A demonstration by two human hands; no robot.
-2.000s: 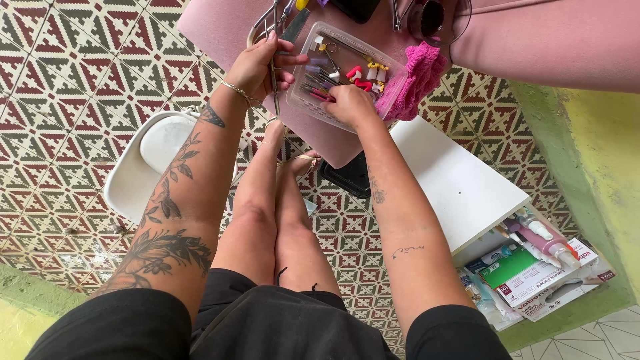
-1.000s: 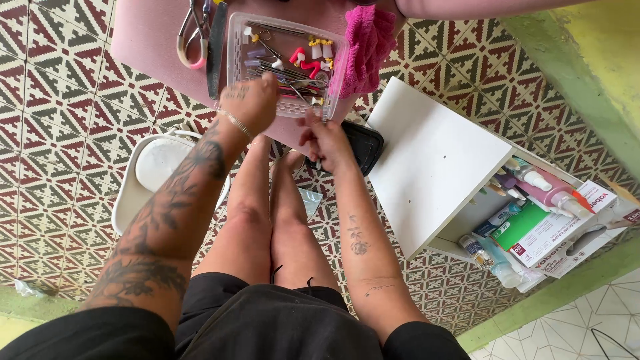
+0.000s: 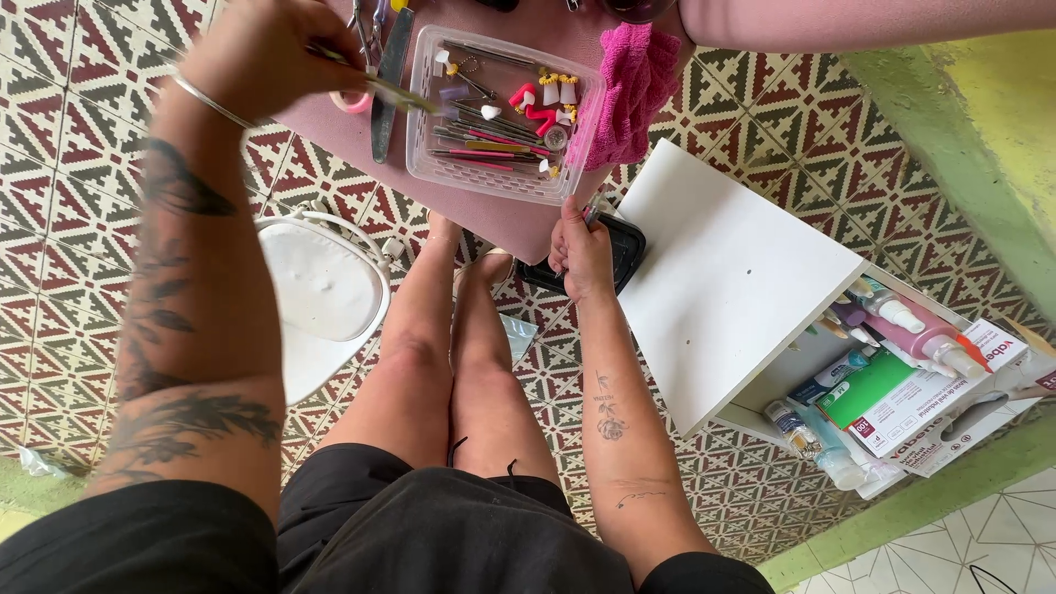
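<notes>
My left hand [image 3: 276, 62] is raised over the left end of the pink padded surface [image 3: 495, 210], closed on a slim metal tool [image 3: 388, 89] blurred by motion. Its tip points toward a clear plastic basket [image 3: 491, 188] of thin metal tools, pink-handled sticks and red, white and yellow small pieces. My right hand [image 3: 584, 247] is just below the basket's lower right corner, fingers curled around a slim tool that its fingers mostly hide. A dark nail file [image 3: 390, 99] lies left of the basket, near scissors with a pink handle [image 3: 352, 101]. A bright pink towel [image 3: 635, 91] touches the basket's right side.
A black container [image 3: 629, 247] is behind my right hand. To the right stands a white cabinet [image 3: 734, 272] with bottles and a glove box [image 3: 932, 404] on its open shelf. A white stool [image 3: 322, 289] is left of my legs. A green wall edge [image 3: 949, 157] runs at the right.
My left hand has moved from over the basket to its left and up. My right hand was in the basket two seconds ago and is now below its corner.
</notes>
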